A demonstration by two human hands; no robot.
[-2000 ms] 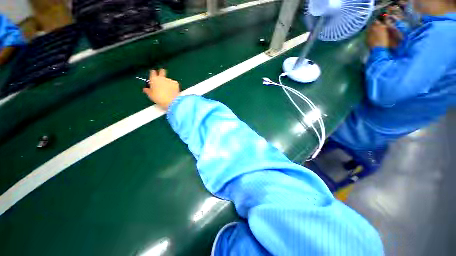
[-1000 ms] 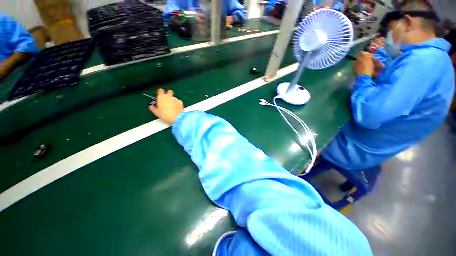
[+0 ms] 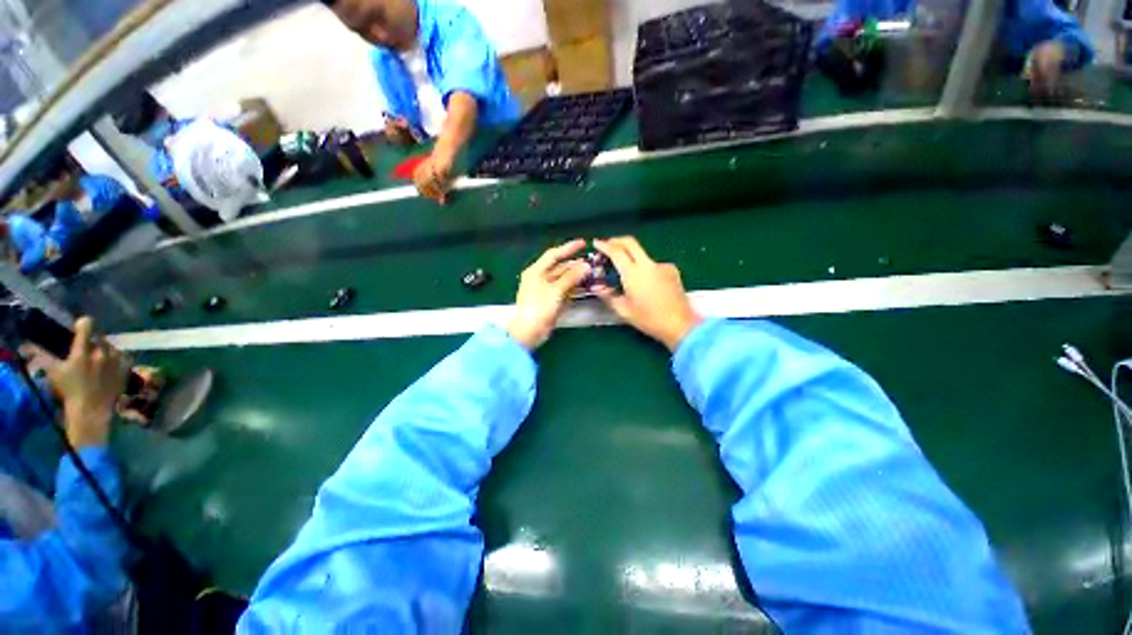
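My left hand [image 3: 546, 292] and my right hand [image 3: 648, 290] meet over the white edge rail [image 3: 795, 300]. Between their fingertips they hold a small dark device unit [image 3: 598, 270], partly hidden by the fingers. A thin light line shows under the unit; I cannot tell whether it is a tool. Several similar dark units lie spaced out on the green belt to the left, the nearest one [image 3: 476, 279] just left of my left hand. Another unit [image 3: 1055, 233] lies on the belt at the far right.
Across the belt stand a black tray stack [image 3: 720, 75] and a flat gridded tray [image 3: 552, 134], beside a person reaching to the belt edge. A neighbour's hands work at left near a greyish disc [image 3: 186, 399]. A white cable [image 3: 1092, 372] lies at right.
The view has swung left. My left hand has come into view, and my right hand, earlier reaching alone over the belt, is now beside it with the unit between them.
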